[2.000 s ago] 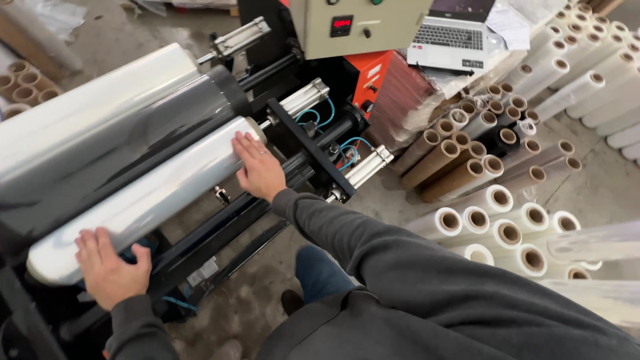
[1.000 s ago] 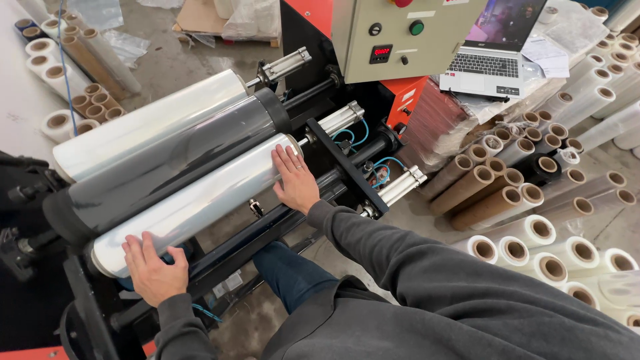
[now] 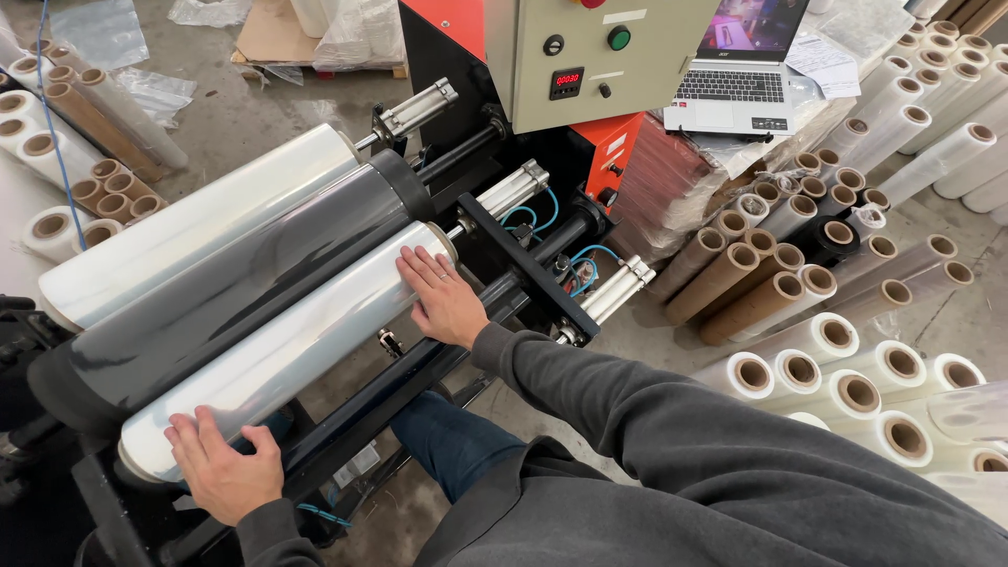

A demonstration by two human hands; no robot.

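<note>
A roll of clear plastic film [image 3: 291, 346] lies on the near side of a film rewinding machine, against a dark rubber-coated roller [image 3: 236, 283]. My left hand [image 3: 228, 465] rests spread on the roll's near left end, fingers on the film and thumb apart. Toward the roll's right end, my right hand [image 3: 442, 298] lies with its palm side on the film, a ring on one finger. Neither hand grips anything. Beyond the dark roller sits a second, whitish film roll [image 3: 205, 224]. Pneumatic cylinders [image 3: 513, 189] with blue hoses stand at the right ends of the rolls.
A control box [image 3: 598, 71] with buttons and a red digital display is above the machine. An open laptop [image 3: 732, 79] and papers [image 3: 823, 67] lie on wrapped goods. Many upright film rolls [image 3: 858, 394] and cardboard cores [image 3: 713, 276] stand at right, with more cores [image 3: 114, 189] at left.
The view has shifted, showing more of the control box and the floor behind. Both hands stay on the near roll, flat at about the same places.
</note>
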